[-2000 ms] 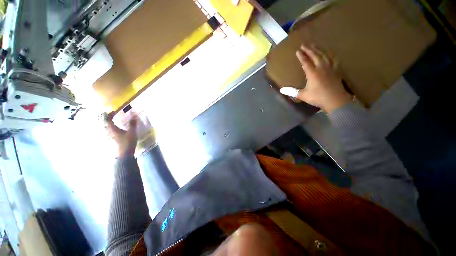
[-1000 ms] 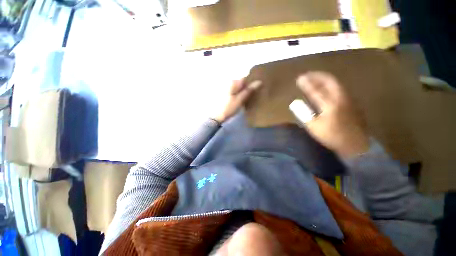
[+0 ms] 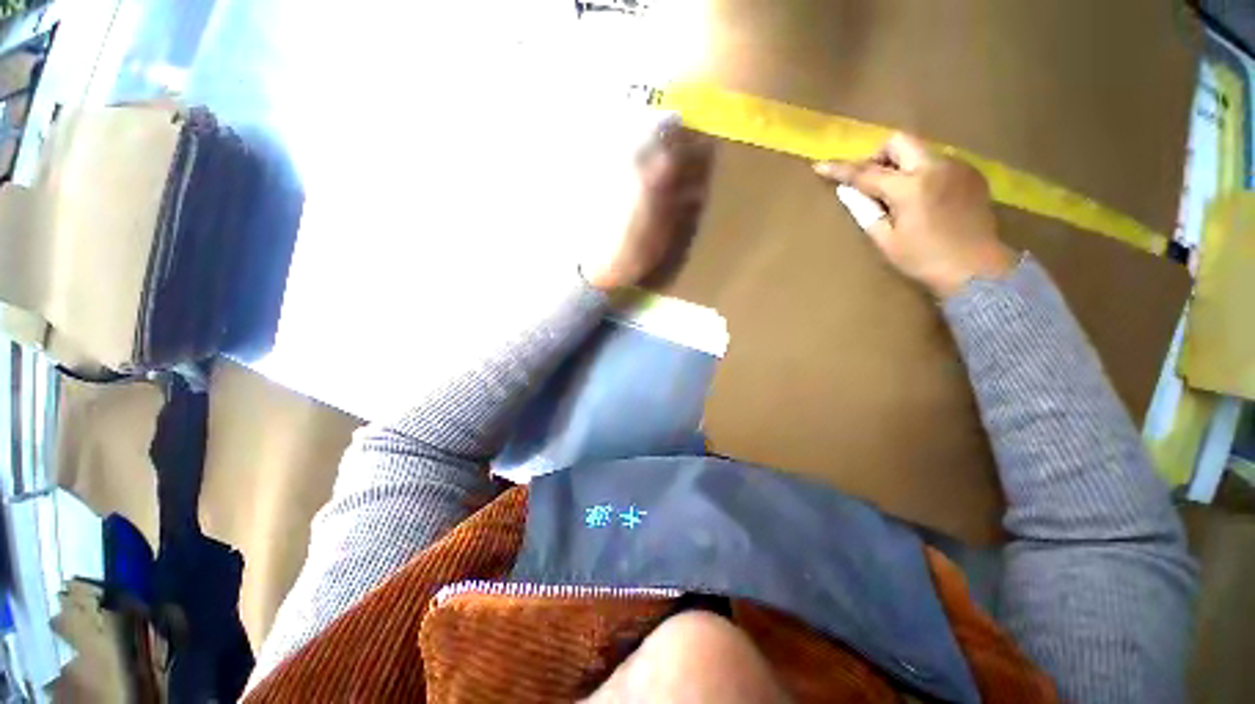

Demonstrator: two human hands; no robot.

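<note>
A brown cut panel (image 3: 853, 330) lies in front of me. Its upper edge runs along the yellow guide strip (image 3: 785, 127), and another brown panel (image 3: 950, 69) lies beyond the strip. My right hand (image 3: 936, 213) is at the strip, thumb and fingertips close together on its near edge; a white cover (image 3: 863, 208) is on a finger or the thumb. I cannot tell if it pinches the panel. My left hand (image 3: 663, 206) is blurred at the panel's left edge near the strip's left end; its grip is unclear.
A thick brown panel stack (image 3: 103, 234) stands on the bright white table (image 3: 413, 179) at left. Brown panels (image 3: 282, 481) and dark cloth (image 3: 193, 468) hang at lower left. A yellow card block (image 3: 1225, 296) and white board edge are at far right. Small metal parts show at the top.
The panel has moved from the right side onto the board, up against the yellow strip. Both hands have moved to the strip. The view has swung and come closer.
</note>
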